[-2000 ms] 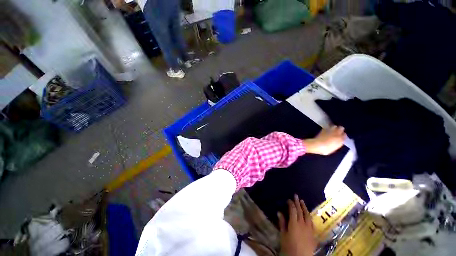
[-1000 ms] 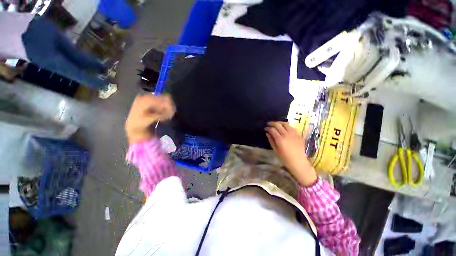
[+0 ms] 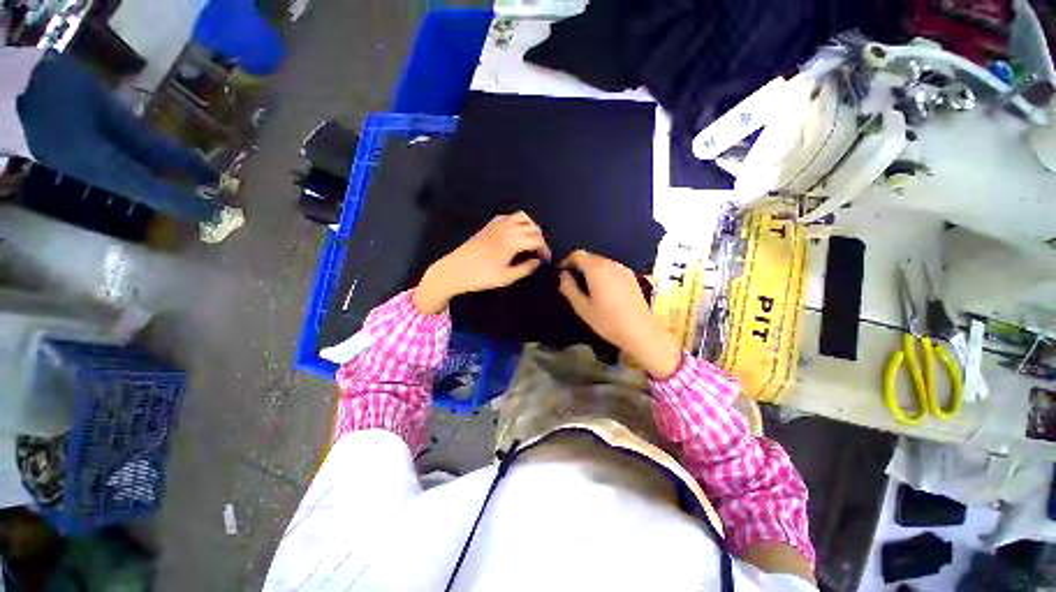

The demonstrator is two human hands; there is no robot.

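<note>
A large black garment panel [image 3: 556,156] lies left of the sewing machine's needle area, partly over the blue crate. My left hand [image 3: 498,252] and my right hand [image 3: 600,295] are close together over its lower part, fingertips pinching the black cloth between them. The cloth there looks slightly bunched. A narrow black strip [image 3: 843,297] lies on the machine bed, right of the yellow PIT-marked tape [image 3: 767,306].
The machine head [image 3: 961,139] is at upper right. Yellow-handled scissors [image 3: 922,376] lie on the bed at right. Dark cloth [image 3: 718,52] is piled at the back. The blue crate [image 3: 336,272] stands at left. A person's legs [image 3: 104,127] show at upper left.
My left hand has moved right from the crate's edge onto the panel. My right hand has moved left and both now pinch the cloth. The view has turned down from the floor and crates.
</note>
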